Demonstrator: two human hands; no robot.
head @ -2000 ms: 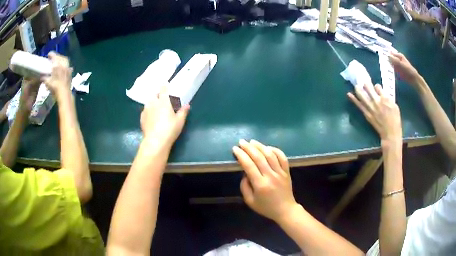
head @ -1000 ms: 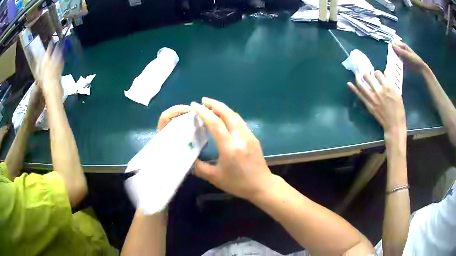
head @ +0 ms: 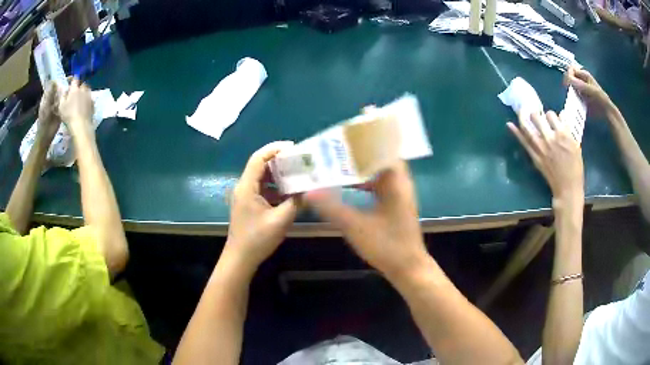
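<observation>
A carton (head: 328, 157) with a brown patch, dark print and a small green mark is held above the table's near edge, tilted up to the right. My left hand (head: 260, 207) grips its left end. My right hand (head: 381, 221) is blurred and lies against its underside near the brown patch; whether it grips is hard to tell. A white flap stands out at the carton's right end. A white wrapped product (head: 228, 98) lies on the green table beyond my left hand.
A left worker's hands (head: 65, 107) hold a narrow box near torn white paper (head: 128, 105). A right worker's hand (head: 549, 153) rests by another wrapped product (head: 522, 96). Paper slips (head: 527, 34) lie by cream posts (head: 482, 18). A blue object (head: 90, 57) is far left.
The carton was picked up from the table, then raised and turned, its printed side and brown patch now showing. The left worker's hands now hold a narrow box upright.
</observation>
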